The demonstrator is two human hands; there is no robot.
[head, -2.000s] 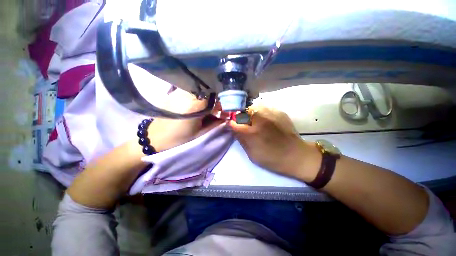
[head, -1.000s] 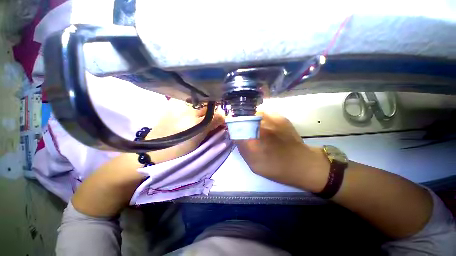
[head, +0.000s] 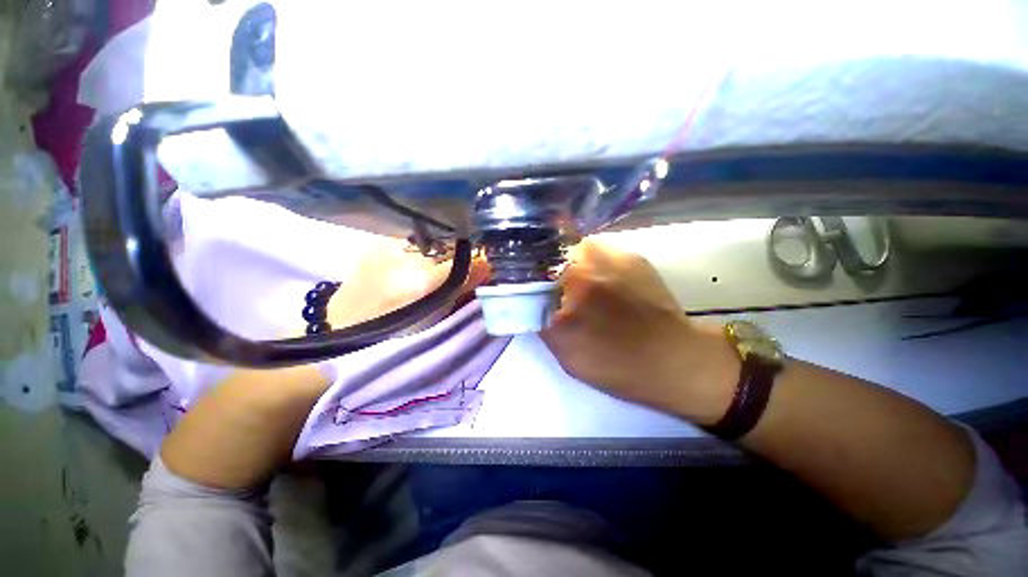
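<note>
A pale lilac garment piece [head: 411, 389] with a magenta stitch line lies over the front edge of the machine table, with more of it at the left. My left hand [head: 389, 287], with a dark bead bracelet, is on the cloth behind the curved bar; its fingertips are hidden. My right hand [head: 620, 321], with a watch on the wrist, is beside the white cap below the machine head, fingers bent; its fingertips are hidden by the cap. The white sewing machine [head: 631, 90] with a blue stripe covers the needle area.
A dark shiny curved bar [head: 124, 259] stands out at the left of the machine head. The tension spring's white cap [head: 519, 308] is over the hands. Silver scissors [head: 803, 248] lie on the bed at right. Magenta cloth [head: 59, 135] is at far left. The table's ribbed edge [head: 564, 451] runs across the front.
The machine head and curved bar appear larger and lower in view than two seconds ago, so the view has shifted. Both hands stay at nearly the same place by the cloth.
</note>
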